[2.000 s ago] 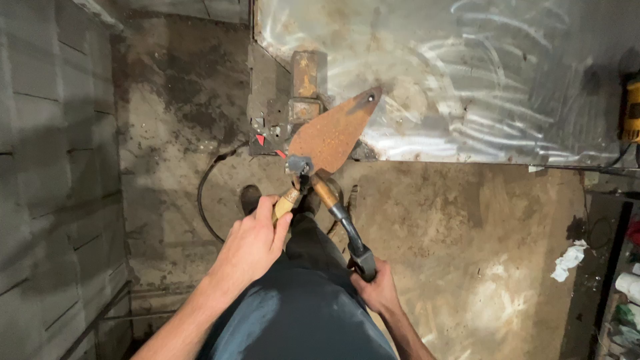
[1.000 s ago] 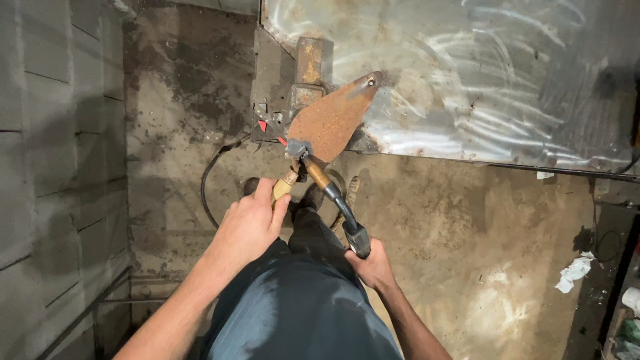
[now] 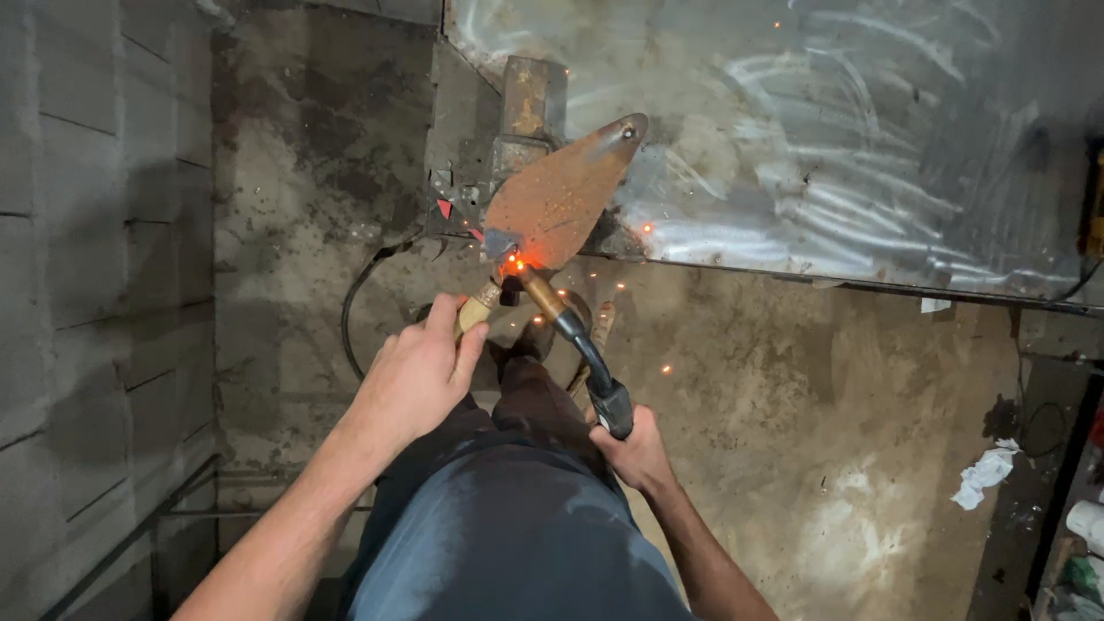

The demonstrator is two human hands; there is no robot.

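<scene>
My left hand (image 3: 423,366) grips the pale wooden handle (image 3: 476,312) of a rusty trowel. The trowel's leaf-shaped blade (image 3: 561,203) lies over the corner of a metal table, its holed tip toward the upper right. In my right hand (image 3: 634,444) is a MIG welding torch (image 3: 576,332) with a black curved neck and a copper-coloured nozzle. The nozzle's end is at the joint between blade and handle, where orange light glows and sparks fly out. Whether the nozzle touches the metal is hidden by the glow.
The steel-topped table (image 3: 776,172) fills the upper right, with a rusty vise (image 3: 526,112) at its left corner. A black cable (image 3: 349,315) curves over the floor. A block wall (image 3: 103,259) stands at the left; crumpled white paper (image 3: 986,474) lies at the lower right.
Orange glow and flying sparks have appeared at the torch's nozzle; earlier frames show none. Both hands keep their holds on the trowel and the torch.
</scene>
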